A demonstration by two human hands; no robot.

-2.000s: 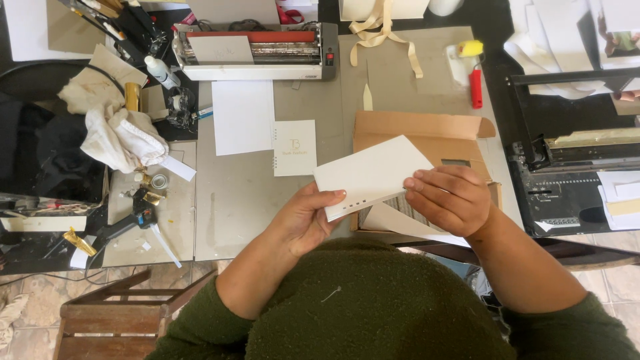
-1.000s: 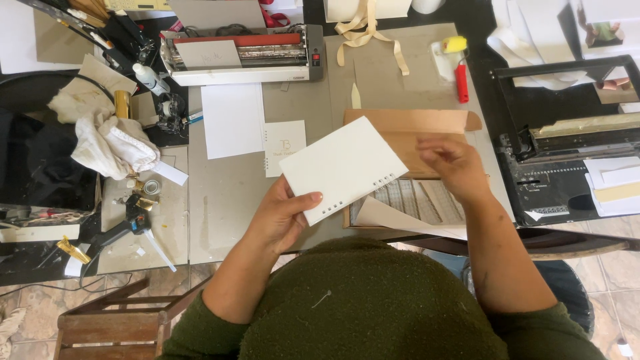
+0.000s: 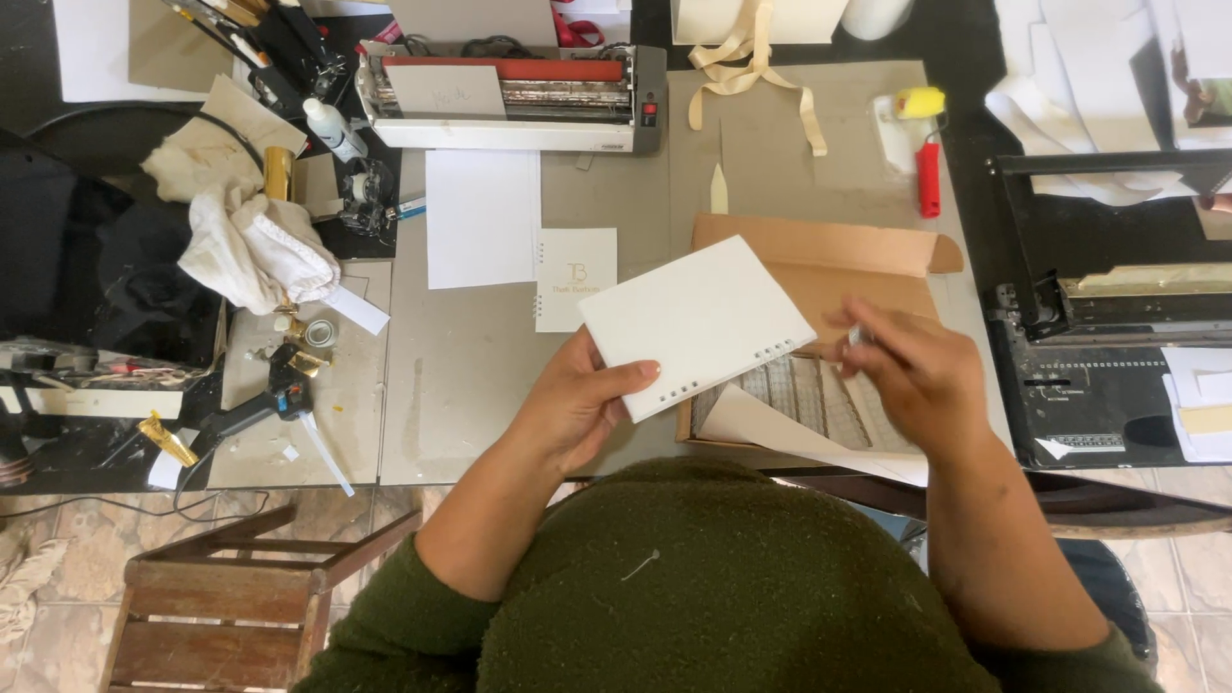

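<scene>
My left hand grips a stack of white paper sheets by its lower left corner, thumb on top. Punched holes run in two groups along the stack's lower edge. My right hand is raised just right of the stack, its fingers bent around a small metallic piece that is partly hidden and blurred. Below both hands an open cardboard box holds rows of wire binding pieces, partly covered by a loose paper sheet. A small wire-bound booklet with printing on its cover lies left of the stack.
A laminating machine stands at the back, with white paper before it. A glue gun and cloth are at left. A red-handled roller, ribbon and black binding machine are towards the right.
My right hand has let go of the stack's right side and moved right, over the box. The stack, still in my left hand, has turned so its punched edge shows more fully.
</scene>
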